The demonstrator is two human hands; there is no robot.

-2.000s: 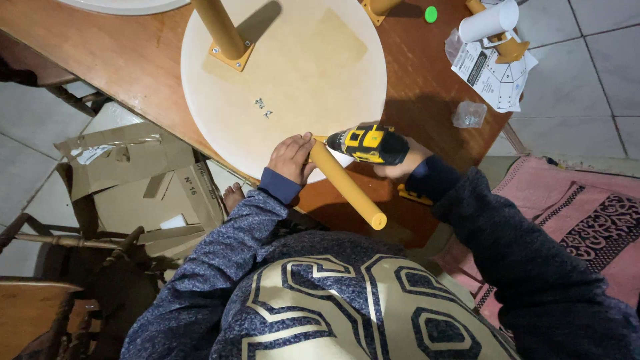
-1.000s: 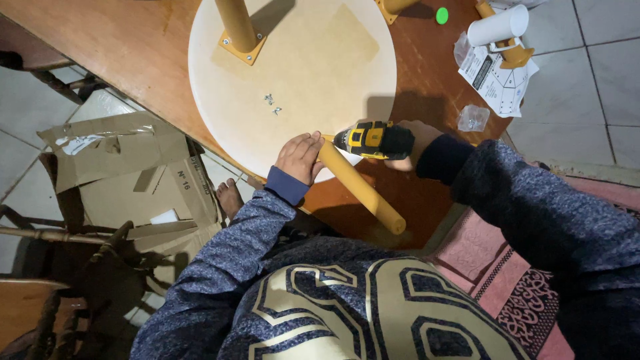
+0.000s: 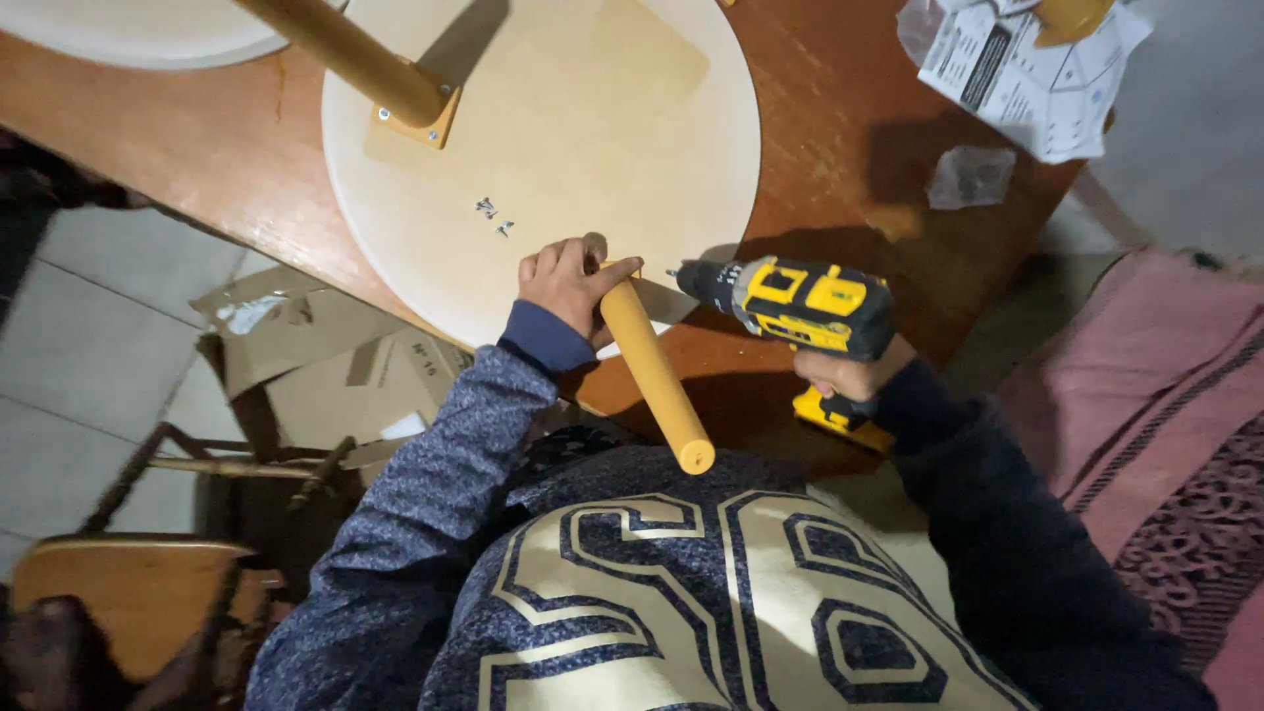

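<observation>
My left hand [image 3: 573,286] grips the mounting-plate end of a yellow cylindrical leg [image 3: 654,375], whose round free end points toward my body. A yellow and black cordless drill [image 3: 805,304] is in my right hand [image 3: 857,373], its bit aimed left at the plate end, a small gap away. Beneath my left hand lies a round pale tabletop panel [image 3: 592,128]. Several small screws [image 3: 494,215] rest on this panel. Another yellow leg [image 3: 346,59] stands on it, fixed by a square plate with screws.
The wooden table [image 3: 839,79] carries a second round panel [image 3: 168,30] at top left, printed sheets [image 3: 1037,89] and a clear plastic bag [image 3: 972,178] at right. Cardboard [image 3: 346,385] and a wooden chair [image 3: 138,592] are at lower left. A pink patterned cloth [image 3: 1145,395] lies at right.
The drill has moved back to the right from the leg's plate end, and its bit now shows apart from it. My left hand keeps its hold on the leg.
</observation>
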